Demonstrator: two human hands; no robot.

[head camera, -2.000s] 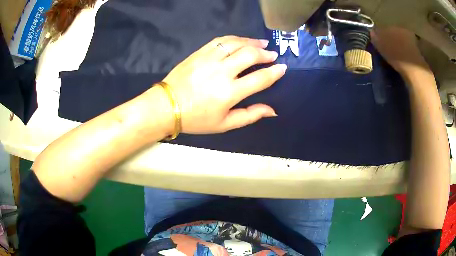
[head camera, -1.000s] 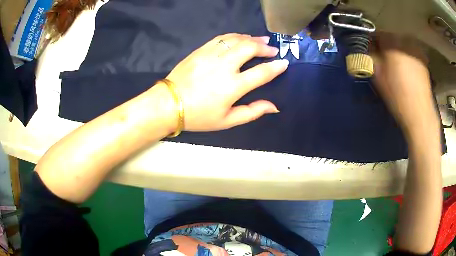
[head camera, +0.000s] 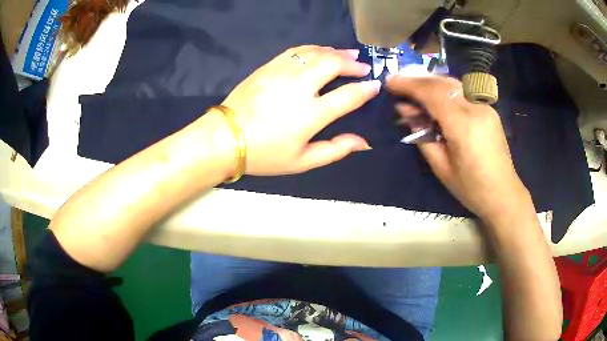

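Observation:
The dark navy jacket panel (head camera: 319, 180) lies over the machine table, shinier lining at the back and matte cloth nearer me. My left hand (head camera: 299, 113) rests flat on it, fingers spread, fingertips just left of the presser foot (head camera: 385, 64). My right hand (head camera: 459, 126) is right of the foot, its index fingertip close to the foot's toes. The silver pointed tip of the thread snips (head camera: 420, 136) sticks out from its curled fingers. The label under the foot is mostly hidden by the foot and fingers.
The cream machine head (head camera: 399, 16) and its brass-coloured knob (head camera: 480, 88) overhang the cloth at upper right. A blue and white box (head camera: 41, 40) stands top left. The table's front edge (head camera: 319, 246) curves below; a red stool (head camera: 586, 286) is lower right.
My right hand has come left from beside the machine head to the presser foot, uncovering the panel's right end. The snips' tip now shows. My left hand has barely moved.

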